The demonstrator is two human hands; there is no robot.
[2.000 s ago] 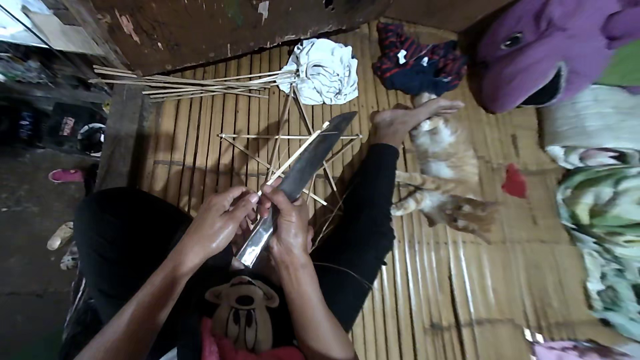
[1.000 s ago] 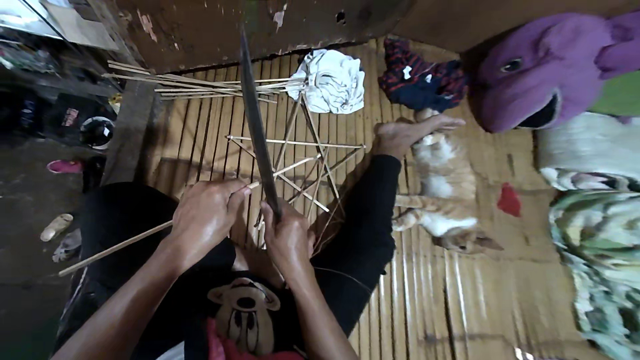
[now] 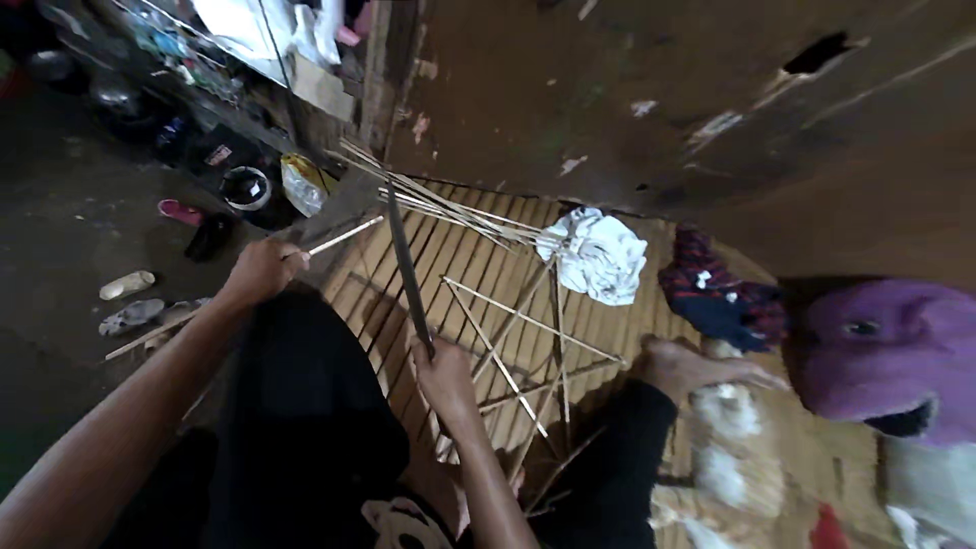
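My left hand [image 3: 267, 268], out over the left edge of the slatted floor, is closed around a thin bamboo stick [image 3: 347, 234] whose two ends show on either side of the hand. My right hand [image 3: 446, 374] grips a long-bladed knife [image 3: 404, 259], its blade pointing up and away from me. Beyond the right hand lies a star-shaped frame of bamboo sticks [image 3: 534, 316] on the bamboo slats, partly between my legs. A bundle of bamboo strips [image 3: 450, 206] has its right end against a crumpled white cloth [image 3: 602, 255].
An orange and white cat [image 3: 736, 457] lies beside my foot at the right. Near it are a dark plaid cloth [image 3: 717, 293] and a purple plush toy [image 3: 892, 351]. A worn wooden wall [image 3: 610, 114] stands behind. Footwear [image 3: 127, 285] and a bucket [image 3: 245, 188] are on the lower ground at left.
My left hand has moved away to the left with the stick, apart from the knife. The knife stays in my right hand. The view has swung left and up.
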